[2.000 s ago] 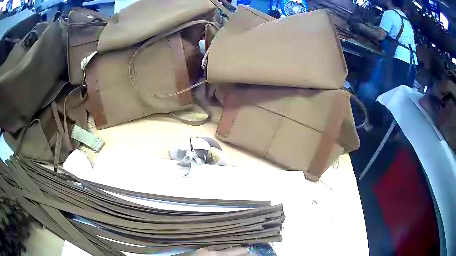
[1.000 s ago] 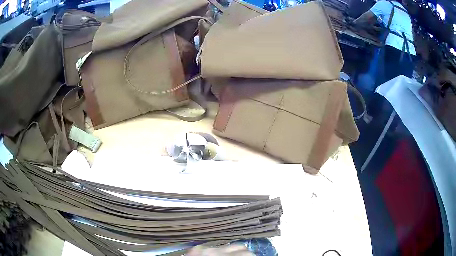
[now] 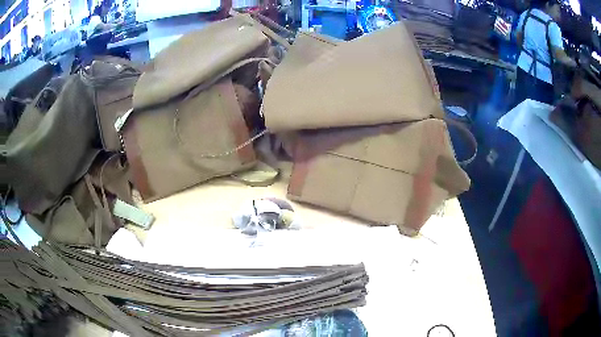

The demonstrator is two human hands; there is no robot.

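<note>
A thick bundle of long narrow brown strap strips [image 3: 263,293] lies across the near part of the table, its cut ends to the right and its far end fanned out at the left edge. Below the strip ends, a round clear bluish container [image 3: 329,325] is cut off by the bottom edge. A white sheet [image 3: 408,263] lies under and behind the strips. Neither of my hands can be made out in the frame.
Brown bags [image 3: 375,171] with reddish bands are piled at the back. A shiny grey-white item [image 3: 265,216] lies mid-table. A pale block [image 3: 133,214] and a white piece [image 3: 125,243] sit at left. A black loop [image 3: 440,331] is at the near right. A person [image 3: 540,49] stands behind.
The view has tilted up, so more background shows. The fingers seen at the bottom edge earlier are gone, and more of the container shows. The strips still lie on the table.
</note>
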